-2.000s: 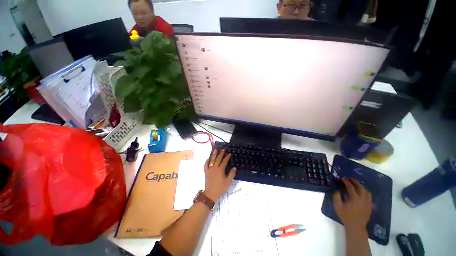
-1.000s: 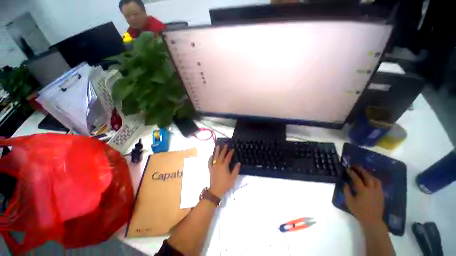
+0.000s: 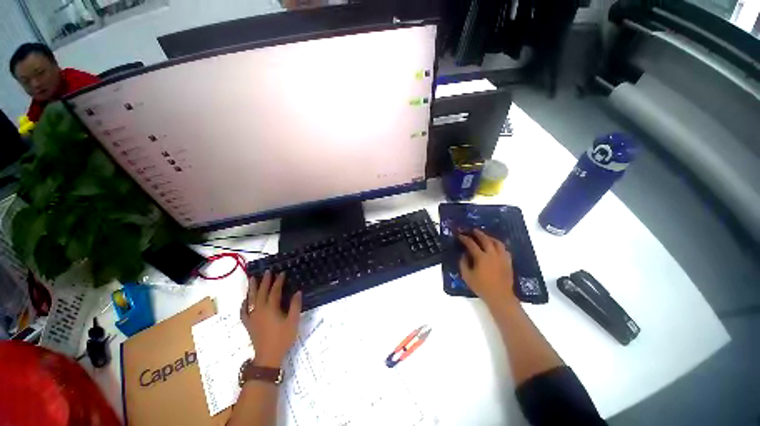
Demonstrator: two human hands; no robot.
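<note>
My left hand (image 3: 272, 320) rests with spread fingers on the left end of the black keyboard (image 3: 358, 255); it holds nothing. My right hand (image 3: 486, 265) lies curved on the dark mouse pad (image 3: 527, 265), over a dark mouse that is mostly hidden under the fingers. The large monitor (image 3: 275, 125) behind the keyboard shows a white chat-like window with small green marks at its right side. A white printed sheet (image 3: 350, 374) lies in front of the keyboard, beside my left forearm. Orange-red thread snips (image 3: 408, 346) lie flat near it.
A blue flask (image 3: 583, 185) and black stapler (image 3: 598, 306) stand and lie at right. A blue tin (image 3: 462, 175) and tape roll (image 3: 492, 177) are behind the pad. At left are a kraft envelope (image 3: 162, 387), blue dispenser (image 3: 133, 309), plant (image 3: 67, 195) and red bag (image 3: 50, 391). A person sits opposite.
The view has swung to the right, so the desk things sit further left and the whole flask and stapler now show. Both hands stay at the keyboard and mouse pad.
</note>
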